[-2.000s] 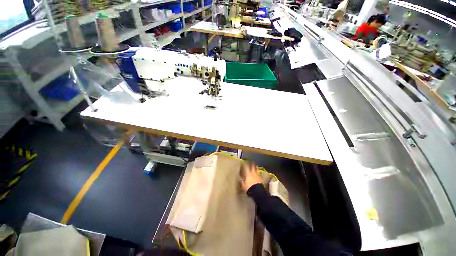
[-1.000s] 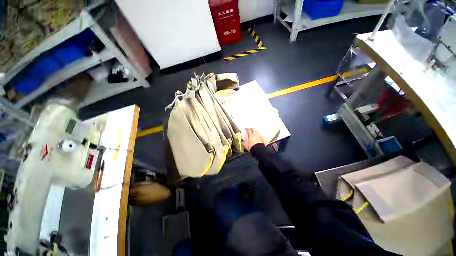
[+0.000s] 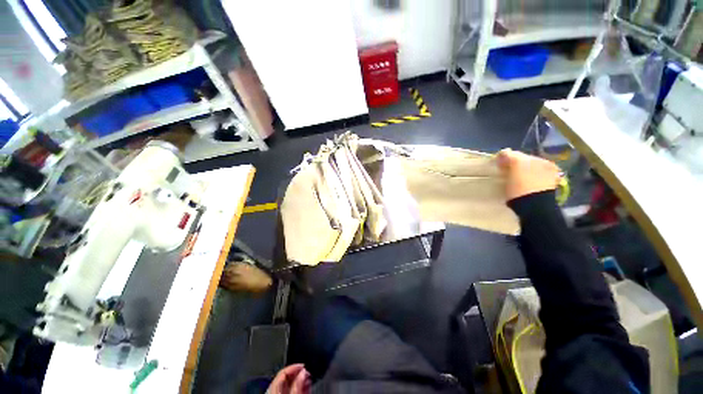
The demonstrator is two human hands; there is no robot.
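My right hand [image 3: 528,175] is at the right, its arm stretched out. It is shut on one end of a beige bag [image 3: 459,185] with a yellow edge; the bag stretches sideways from the low stand [image 3: 412,238]. Several beige bags [image 3: 312,219] stand in a row on that stand, to the left of the held bag. My left hand [image 3: 291,378] is small and cut off at the bottom edge, fingers partly curled; its grip is unclear. A green-handled tool [image 3: 143,375] lies on the machine table at the lower left.
A white sewing machine [image 3: 127,219] stands on the left table [image 3: 216,269]; an orange-red tool [image 3: 191,242] lies beside it. More beige bags [image 3: 644,319] lie on a low stand at the lower right. Another white table [image 3: 593,131] edges the right. Shelves and a red box [image 3: 379,75] are behind.
My right hand has moved from the row of bags to the right and up, drawing out a held bag. My left hand has come into view at the bottom. The camera has shifted slightly.
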